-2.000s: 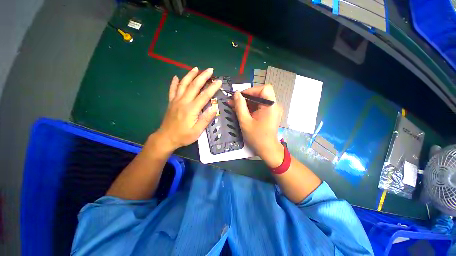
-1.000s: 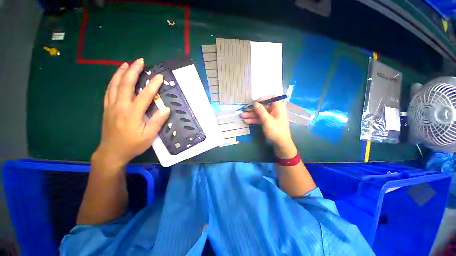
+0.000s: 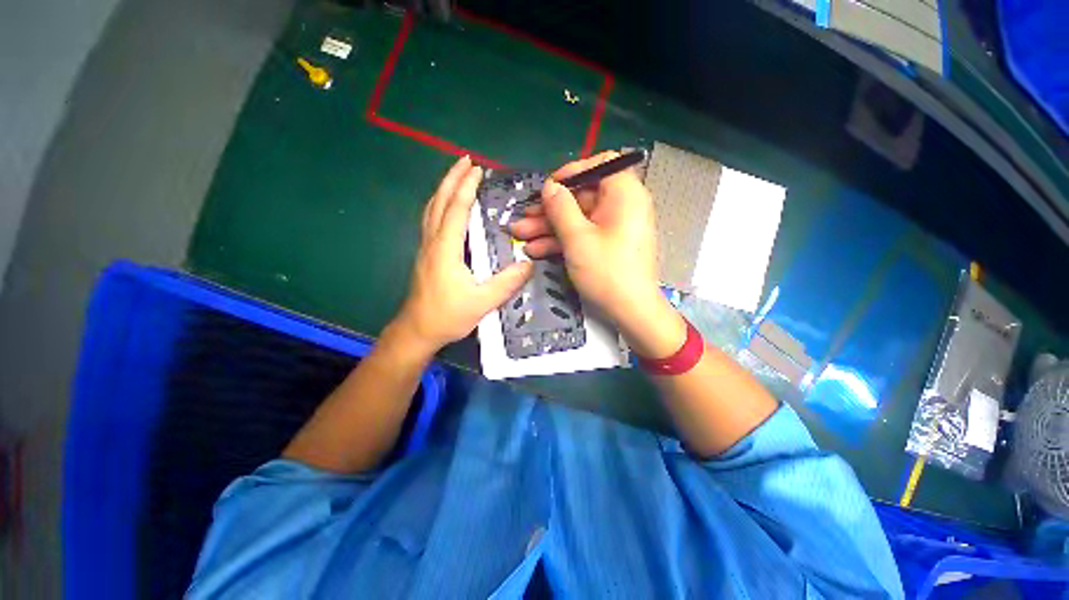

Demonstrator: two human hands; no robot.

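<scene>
The dark housing with slanted slots and small white patches lies on a white pad on the green bench. My left hand rests along its left side, fingers together on the edge and thumb over the housing. My right hand grips dark tweezers above the upper part of the housing. The tip is at the housing's upper left area; whether it holds a piece is too small to tell. The adhesive strip sheet with a white blank part lies right of my right hand.
Blue film with small grey pieces lies to the right. Beyond are bagged sheets and a white fan. A blue bin stands at the left front. Red tape marks the bench.
A second ago my right hand was over the strip pieces right of the pad; now it is back over the housing with the tweezers. My left hand stays at the housing. The view has turned.
</scene>
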